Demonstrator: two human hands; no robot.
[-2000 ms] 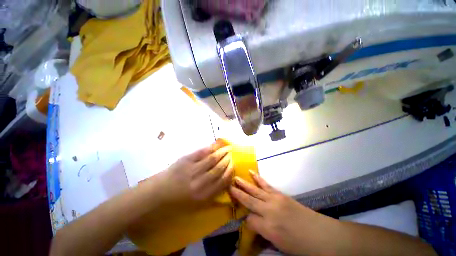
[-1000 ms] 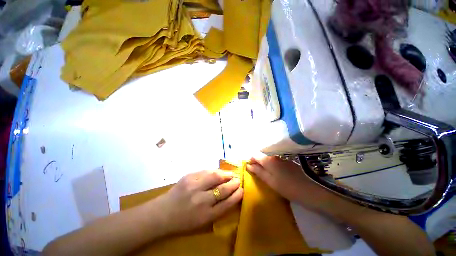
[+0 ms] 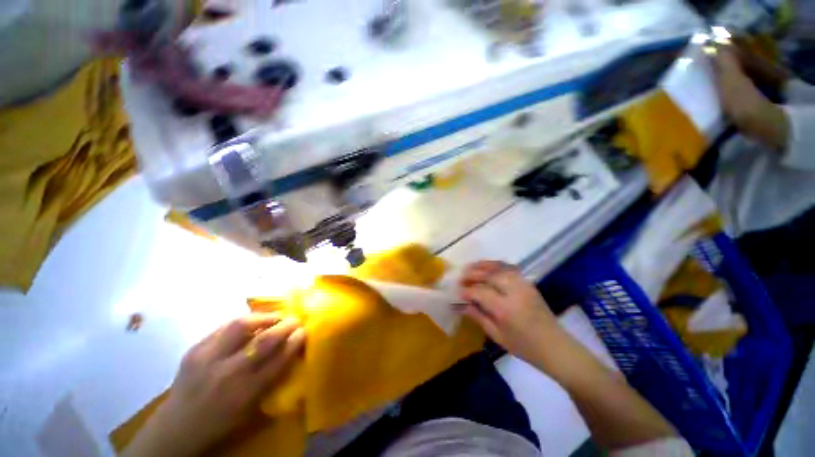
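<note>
A mustard-yellow panel (image 3: 357, 348) lies at the table's front edge, just in front of the lit needle area, with a white piece (image 3: 429, 303) showing at its right part. My left hand (image 3: 237, 370), wearing a ring, rests with bent fingers on the yellow fabric at its left side. My right hand (image 3: 505, 308) pinches the white piece at the right. The white sewing machine (image 3: 357, 116) stands behind the fabric. The presser foot area is blurred and overlit. Another yellow piece (image 3: 192, 428) lies partly under my left forearm.
A pile of yellow pieces (image 3: 63, 170) lies at the far left. A blue plastic basket (image 3: 643, 348) holding yellow and white pieces stands at the lower right. Another person's arm (image 3: 751, 107) and yellow fabric (image 3: 661, 138) are at the upper right. Black parts (image 3: 545, 181) sit on the machine bed.
The view has swung right, bringing the basket and another person into sight. My right hand has moved out from beside the machine head to the white piece. The yellow panel is spread farther right.
</note>
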